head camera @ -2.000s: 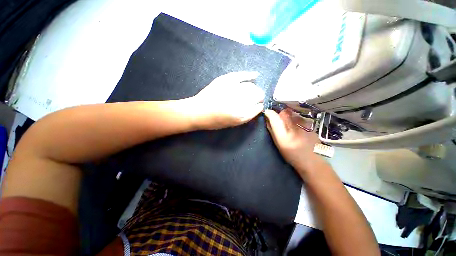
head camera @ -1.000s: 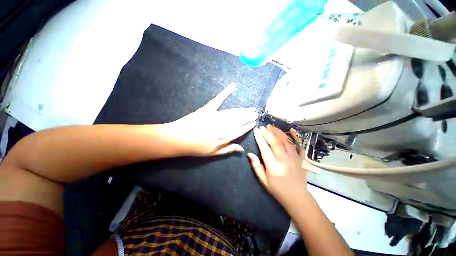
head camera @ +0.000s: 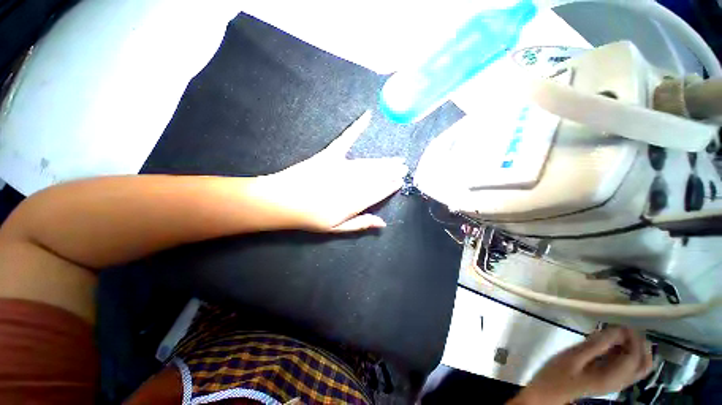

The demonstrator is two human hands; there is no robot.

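A black cut panel lies flat on the white table, with one edge under the sewing machine head. The presser foot area is small and partly blurred at the panel's right part. My left hand lies flat on the panel, fingertips beside the foot, thumb and fingers spread. My right hand is off the panel, low at the right by the table's front edge, fingers curled. Whether it holds anything is hidden.
A light-blue translucent strip lies beside the machine head. A dark metal item is under the machine arm. The white table curves at the left. A checked apron is below the panel.
My right hand has left the panel near the foot and moved right and down. My left hand stays flat by the foot. The view has shifted, showing more of the blue strip.
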